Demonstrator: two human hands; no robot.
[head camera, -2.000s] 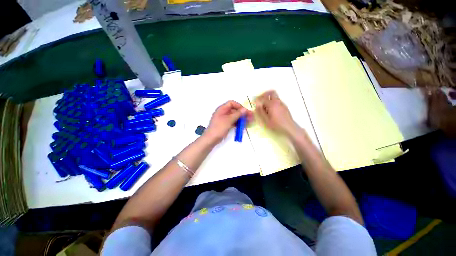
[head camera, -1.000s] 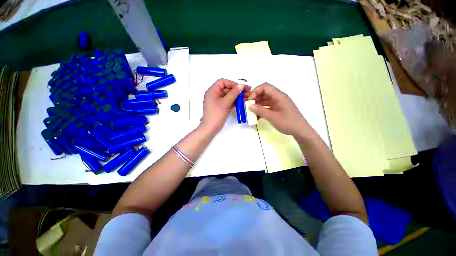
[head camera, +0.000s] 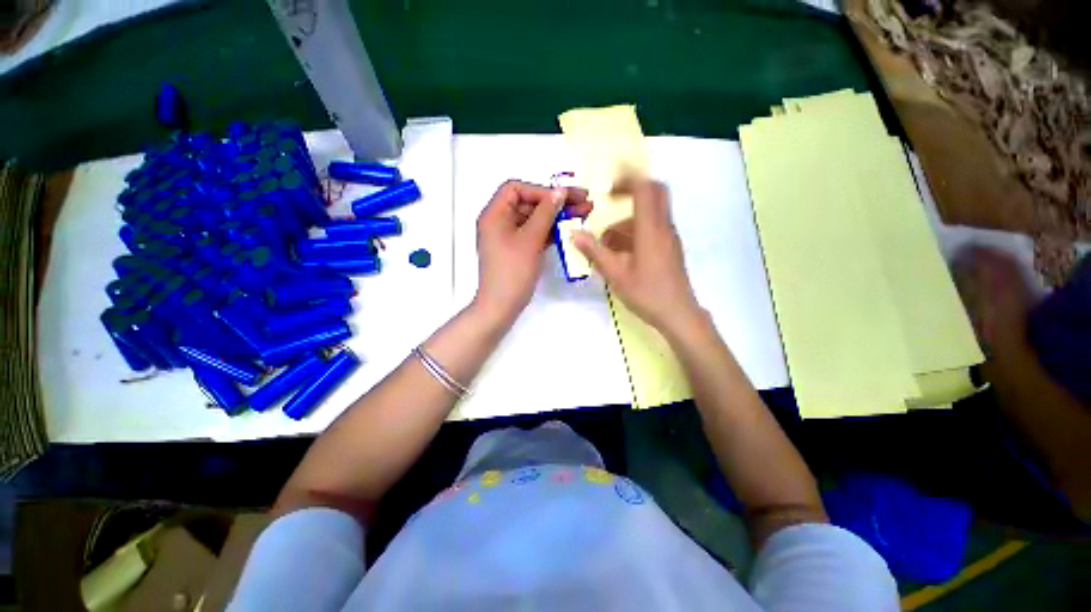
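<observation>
My left hand (head camera: 517, 239) holds a blue battery cell (head camera: 565, 257) by its upper end, over the white sheet. Thin red and dark wires show at the cell's top. A whitish sticker (head camera: 576, 245) lies along the cell's right side. My right hand (head camera: 642, 254) is at the right of the cell, its thumb at the sticker and its raised fingers blurred and spread. The pale yellow adhesive strip (head camera: 652, 359) lies partly under my right hand.
A pile of blue cells (head camera: 227, 263) lies at the left, with a dark round pad (head camera: 420, 258) beside it. Spare yellow sheets (head camera: 837, 251) lie at the right. A grey post (head camera: 341, 84) stands before the green belt (head camera: 514, 72). Another person's arm (head camera: 1017, 347) is at the right edge.
The whitish sticker, earlier between my right fingers beside the cell, is now against the cell. My right fingers have lifted and spread. Another person's arm has come in at right.
</observation>
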